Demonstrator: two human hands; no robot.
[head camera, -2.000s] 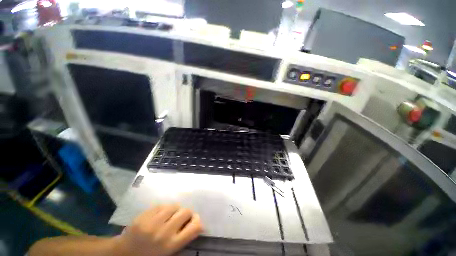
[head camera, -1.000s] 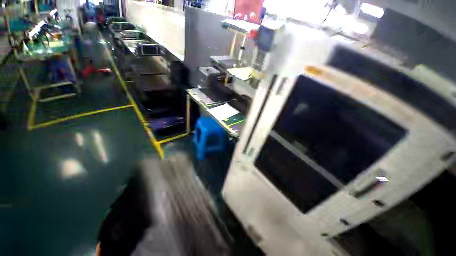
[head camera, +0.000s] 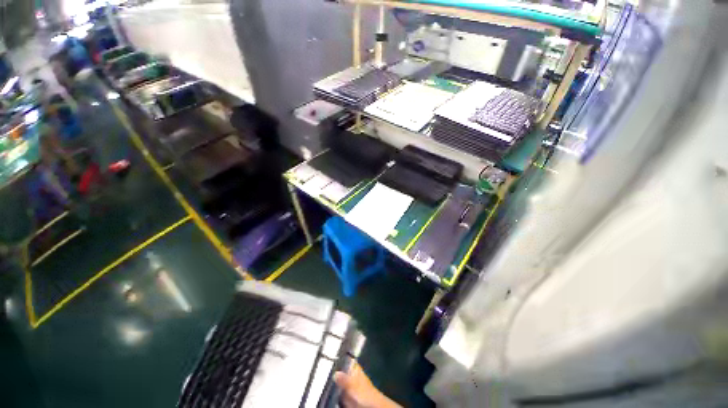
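Observation:
A stack of silver-grey tray plates (head camera: 294, 351) is at the bottom centre, tilted and cut off by the lower edge. A black component tray with a pocket grid (head camera: 235, 343) lies on the top plate's left side. My right hand (head camera: 363, 390) is at the stack's right edge, fingers on it; the rest of the hand is out of the picture. My left hand is not in view.
A bench (head camera: 415, 263) with black trays and white papers (head camera: 381, 209) stands ahead; its shelf holds stacked plates (head camera: 487, 119). A blue stool (head camera: 351, 253) is beneath its front edge. A blurred white machine (head camera: 607, 279) fills the right. Yellow lines mark the green floor.
The view has swung left from the machine with the plate and tray to the aisle and bench. The held plates have come into clearer view, and my right hand now shows at their edge.

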